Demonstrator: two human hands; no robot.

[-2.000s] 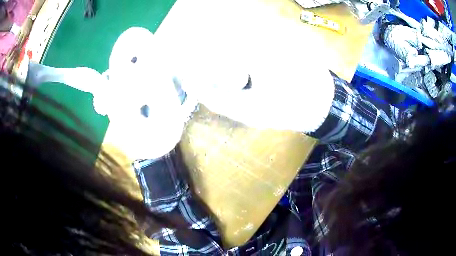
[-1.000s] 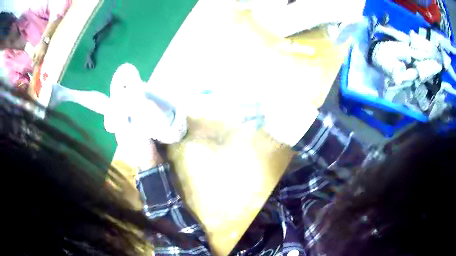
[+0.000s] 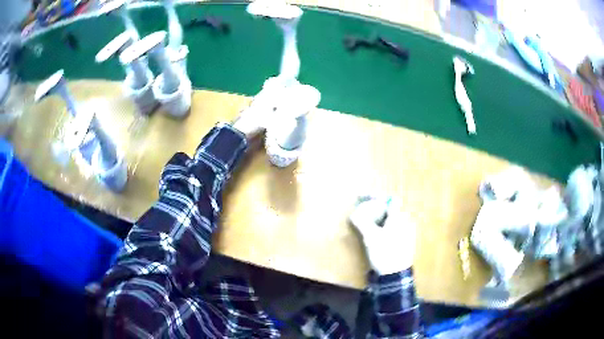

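My left hand (image 3: 255, 116), washed out by glare, is closed on a grey-white leg and trouser assembly (image 3: 287, 136) over the middle of the board. One lower leg stands up from it with its pale sole on top; a second pale sole is beside my fingers. The trouser part's rough cuff points down. My right hand (image 3: 384, 235), in a white glove, is low over the board to the right, fingers curled. A dark gap and a faint bluish spot show at its fingertips; glare hides whether it holds anything.
Several assemblies (image 3: 171, 93) stand soles-up at left. Trouser sections (image 3: 493, 232) lie at right beside a yellow stick (image 3: 464, 257). Behind the tan board (image 3: 265, 235), the green belt (image 3: 410, 86) carries dark pieces and a loose lower leg (image 3: 465, 96). A blue bin (image 3: 46, 232) is at lower left.
The view has swung left, bringing in the standing assemblies. The held assembly is now upright with a sole on top. My hands are farther apart, and the right one is back from the work.
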